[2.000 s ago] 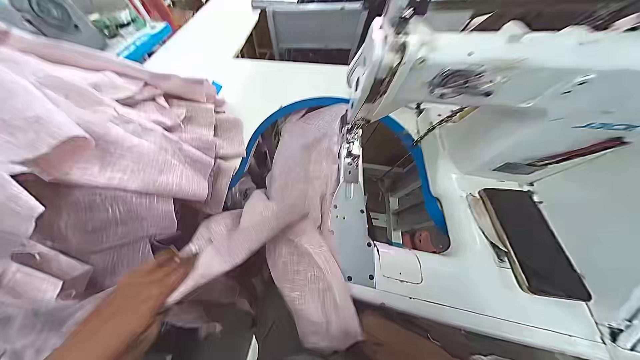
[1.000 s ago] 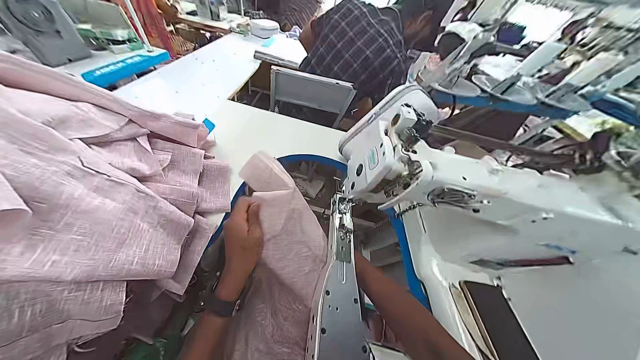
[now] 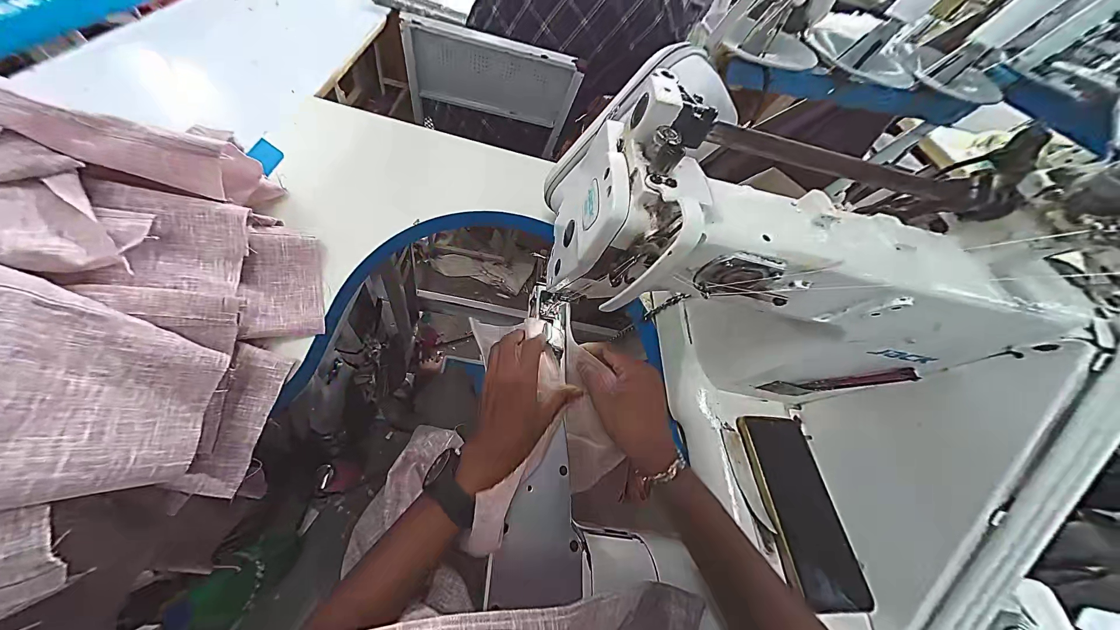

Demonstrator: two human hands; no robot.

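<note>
A white Jack sewing machine point(image 3: 787, 254) reaches in from the right, its presser foot point(image 3: 549, 308) over a narrow metal arm bed point(image 3: 538, 534). My left hand point(image 3: 516, 402), with a dark wristband, grips pale pink fabric point(image 3: 490, 516) on the left side of the bed, just below the foot. On the bed's right side my right hand point(image 3: 626, 402), with a bracelet, pinches the fabric point(image 3: 595, 446) between thumb and fingers. The cloth wraps around the bed, and part of it hangs below my left forearm. The needle tip is too small to make out.
Stacked pink fabric pieces point(image 3: 131, 350) lie at the left on the white table point(image 3: 376, 166). A blue-edged cutout point(image 3: 394, 229) surrounds the bed. A phone point(image 3: 805, 516) rests right of my right forearm. Behind are a grey metal panel point(image 3: 490, 70), thread stands point(image 3: 840, 87) and a person's checked clothing point(image 3: 586, 26).
My left hand has moved from the raised cloth to beside the presser foot. My right hand, hidden behind the bed a second ago, now shows at its right side, holding fabric.
</note>
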